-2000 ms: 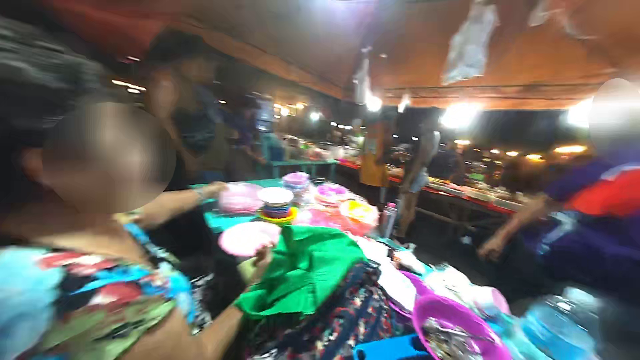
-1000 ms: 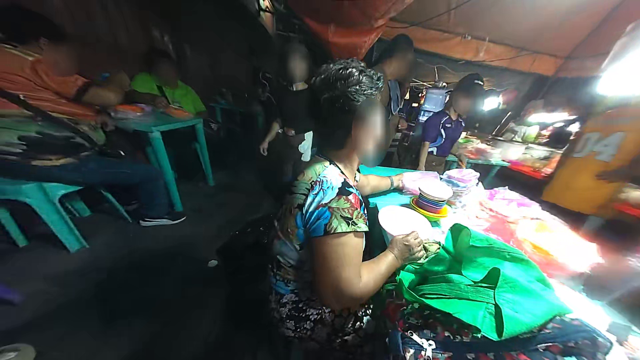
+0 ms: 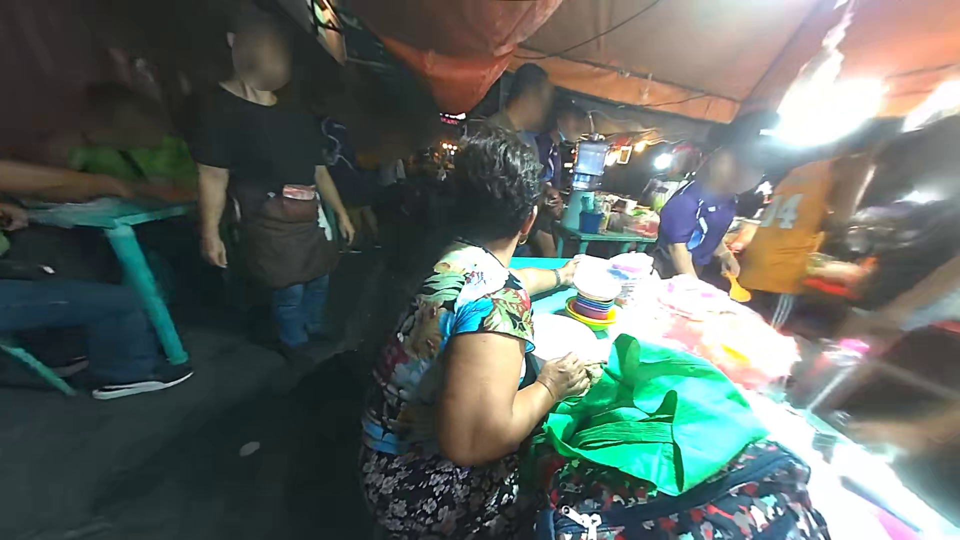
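Neither my left hand nor my right hand shows in the head view. Close in front, a person in a floral top (image 3: 487, 315) has one hand on a cloth beside a round white plate (image 3: 562, 337) and the other by a stack of bowls (image 3: 594, 304). A green fabric bag (image 3: 667, 412) lies on a patterned zippered bag (image 3: 690, 506) at the near side of the table. Behind them lie pink and clear plastic bags (image 3: 712, 322), blurred by glare.
At left, a person in a black shirt (image 3: 262, 150) stands near a teal table (image 3: 112, 214), with seated people beyond it. A person in purple (image 3: 694, 217) holds a yellow utensil (image 3: 738, 289). Another teal table (image 3: 604, 235) bears a water dispenser (image 3: 589, 165). An orange canopy (image 3: 465, 67) hangs overhead.
The view has swung left, then partly back right. The person in the floral top has turned their head away since one second ago.
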